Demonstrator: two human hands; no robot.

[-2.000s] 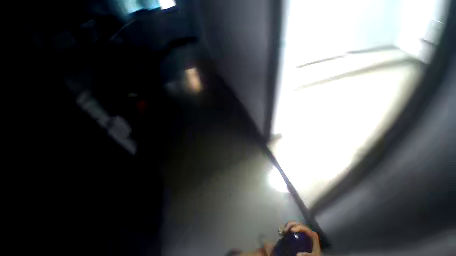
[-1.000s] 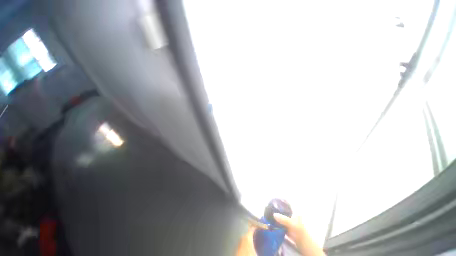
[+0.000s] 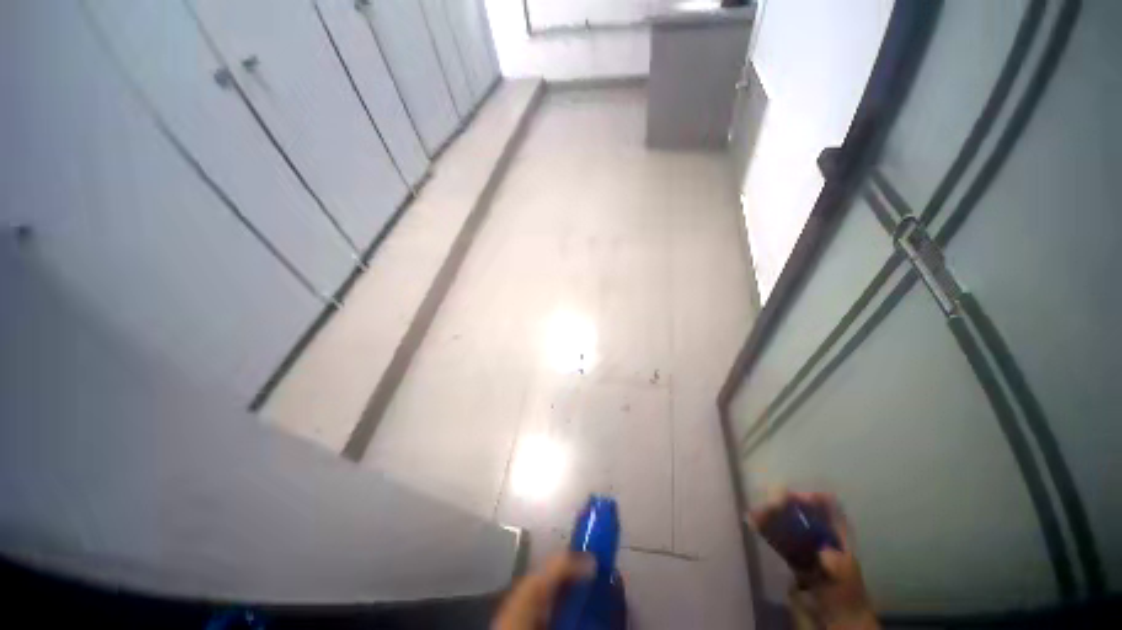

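A bright blue bottle [image 3: 597, 532] stands out at the bottom centre, its lower part cut off by the picture's edge. My left hand [image 3: 541, 594] is closed around it from the left, the thumb across its side. My right hand [image 3: 839, 581] is at the lower right, in front of the frosted door. It is blurred and closed around a small, dark, rounded thing that looks like the bottle lid [image 3: 802, 527]. The lid is apart from the bottle.
A frosted glass door [image 3: 984, 455] with a metal handle [image 3: 929, 265] stands at the right. Pale cubicle doors [image 3: 234, 209] line a raised step [image 3: 455, 222] at the left. Glossy tiled floor [image 3: 603, 246] runs to a grey counter [image 3: 699, 86] at the back.
The view has moved from the dark aisle and bright doorway into the tiled room. My right hand and the lid have come away from the bottle to the right.
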